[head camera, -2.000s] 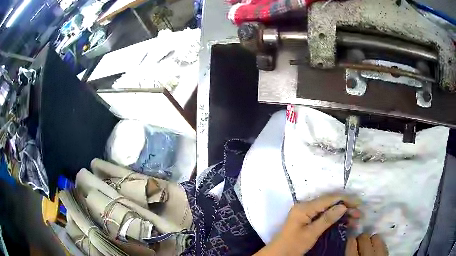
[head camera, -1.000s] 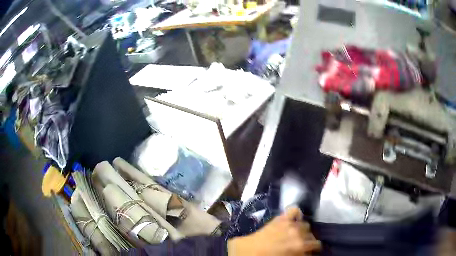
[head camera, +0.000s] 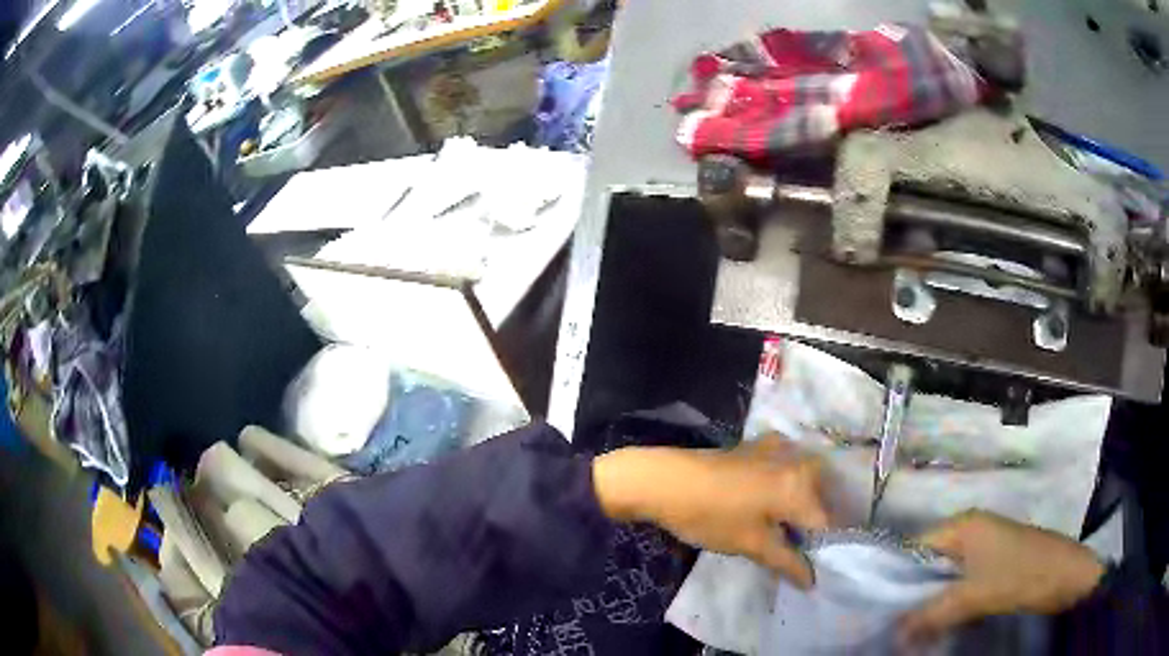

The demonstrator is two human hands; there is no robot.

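My left hand (head camera: 731, 500) holds the left upper edge of a pale grey-blue garment piece (head camera: 865, 596). My right hand (head camera: 1006, 570) grips the same piece at its right side. The piece lies over the white pad cloth (head camera: 801, 417), just below the tip of the narrow silver blade (head camera: 888, 442), which points at me. I cannot tell if the blade touches it. The dark patterned bundle (head camera: 615, 596) is left of the pad, partly under my left arm.
The cream-grey machine head (head camera: 974, 173) and metal plate (head camera: 840, 295) stand above the pad, with a red plaid rag (head camera: 820, 92) on top. Beige bundles (head camera: 244, 493) lie at the left, partly behind my sleeve. A clear plastic bag (head camera: 404, 417) sits beside white boards (head camera: 397, 301).
The view swung left and came back. The dark piece my hands held at the blade is no longer seen there; both hands now hold a pale piece below it.
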